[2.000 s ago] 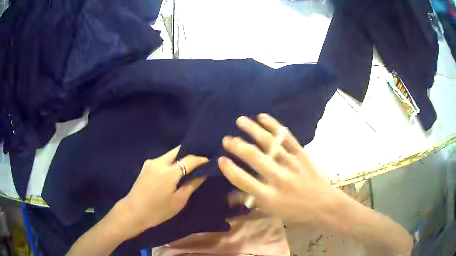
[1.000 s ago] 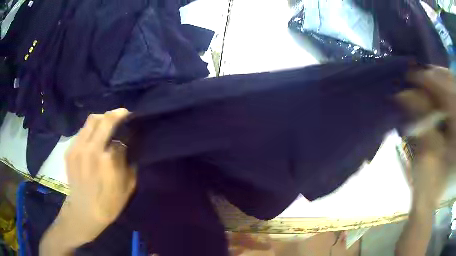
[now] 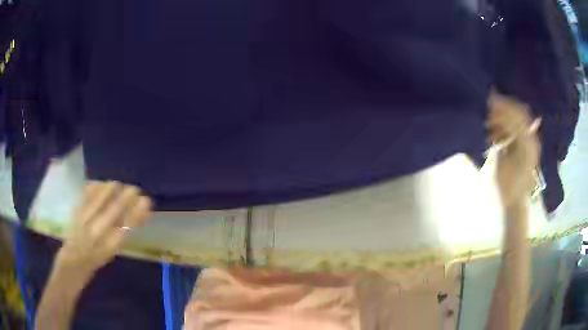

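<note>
A dark navy jacket body (image 3: 277, 109) spreads wide over the table, its long lower edge curving above the table's front edge. My left hand (image 3: 109, 216), with a ring, is at its lower left corner, fingers curled on the cloth. My right hand (image 3: 512, 129) is blurred and holds the cloth at the right end. A thin white stick, apparently a marking pen (image 3: 516, 136), shows across my right hand. The fingertips of both hands are partly hidden or blurred.
The white table (image 3: 361, 222) has a worn yellowish front edge. Navy garments heap at left (image 3: 39, 84) and right (image 3: 554, 97). A blue crate rim (image 3: 171, 293) is below the table at left. A peach-pink garment (image 3: 274, 300) covers the wearer's lap.
The navy cloth was bunched, then stretched between both hands; now it is spread broad and flatter. My left hand moved lower and my right hand slightly left. The table's front strip is uncovered.
</note>
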